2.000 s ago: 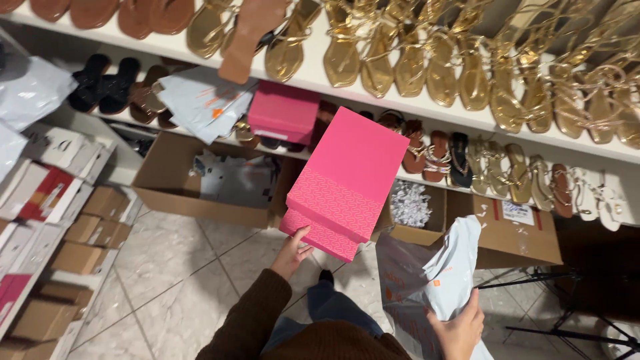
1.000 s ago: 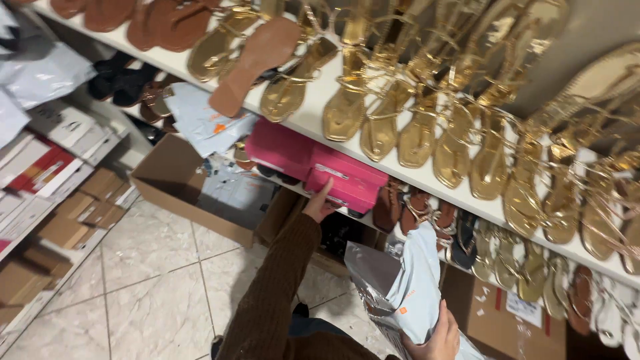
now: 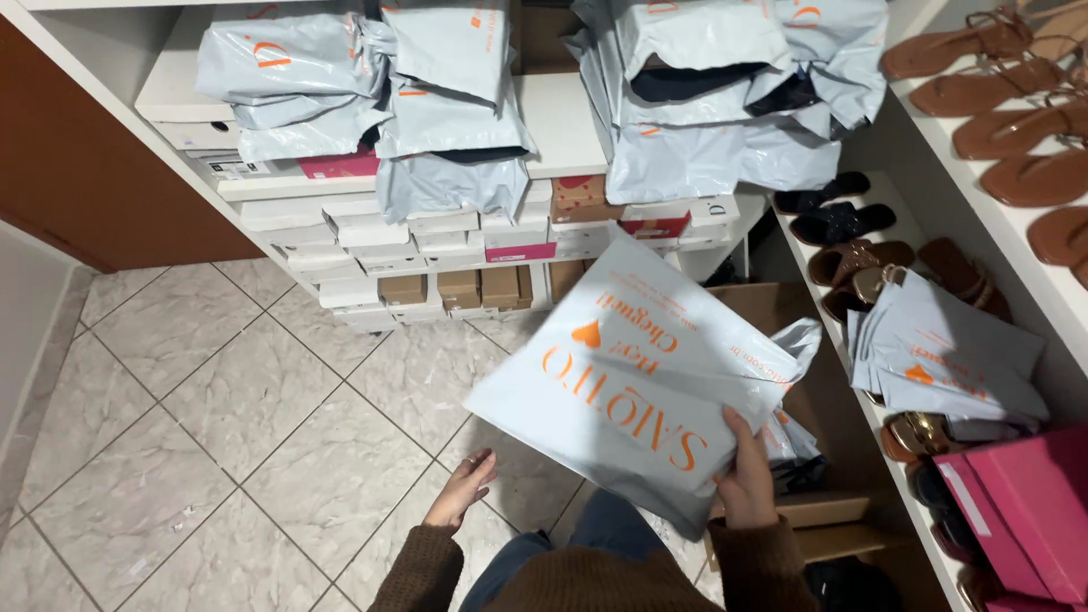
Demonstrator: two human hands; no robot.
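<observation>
A pale grey plastic mailing bag (image 3: 629, 382) with orange printing hangs in front of me, gripped at its right edge by my right hand (image 3: 748, 476). My left hand (image 3: 463, 491) is empty, fingers apart, a little below and left of the bag's lower left edge. More such bags (image 3: 943, 353) lie in a small stack over sandals on the right shelf, and several bulging ones (image 3: 297, 76) are piled on the shelf ahead. Pink shoe boxes (image 3: 1028, 510) rest at the lower right.
Ahead stands a white shelf unit with rows of shoe boxes (image 3: 442, 229). Brown sandals (image 3: 977, 85) line the upper right shelf. An open cardboard box (image 3: 816, 340) sits below the right shelf, on a tiled floor (image 3: 297, 450). A brown door (image 3: 110, 153) is at the left.
The view has swung left to the shelf of bags. My left hand, on a pink box in both earlier frames, has let go of it. My right hand still holds a grey bag.
</observation>
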